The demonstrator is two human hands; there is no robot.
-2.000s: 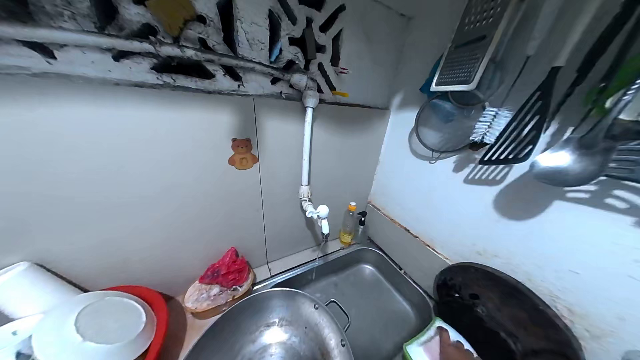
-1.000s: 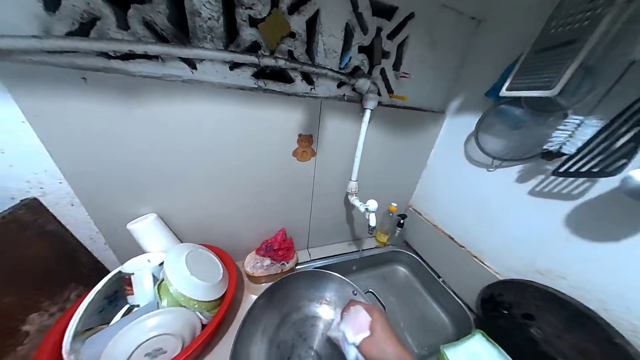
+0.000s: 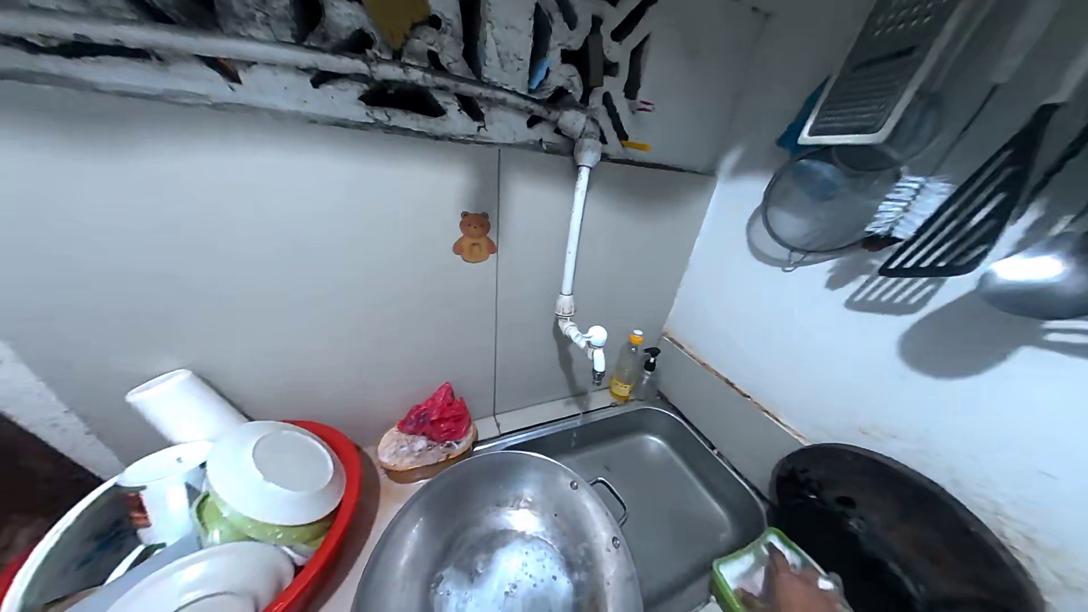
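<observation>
At the lower right my right hand (image 3: 790, 586) reaches into a green-rimmed plastic container (image 3: 722, 586) holding something white; whether the fingers grip anything is hidden. My left hand is out of view. A large metal wok (image 3: 501, 544) with a wire handle and water drops inside rests over the left part of the stainless steel sink (image 3: 671, 493). Above the sink, a white plastic tap (image 3: 597, 348) hangs from a pipe. To the right of the container stands a big dark blackened pan (image 3: 901, 518).
Dishes, including an upturned white bowl (image 3: 276, 472), fill a red basin (image 3: 347, 493) at left. A pink plastic bag (image 3: 438, 414) lies on an oval holder (image 3: 416, 450). Two bottles, one with yellow liquid (image 3: 626, 370), stand behind the sink. A grater (image 3: 884, 76), strainer (image 3: 829, 200) and slotted turner (image 3: 977, 204) hang at right.
My right hand was inside the wok with a white, soapy-looking thing a second ago; it has moved right to the green-rimmed container, where it also was two seconds ago.
</observation>
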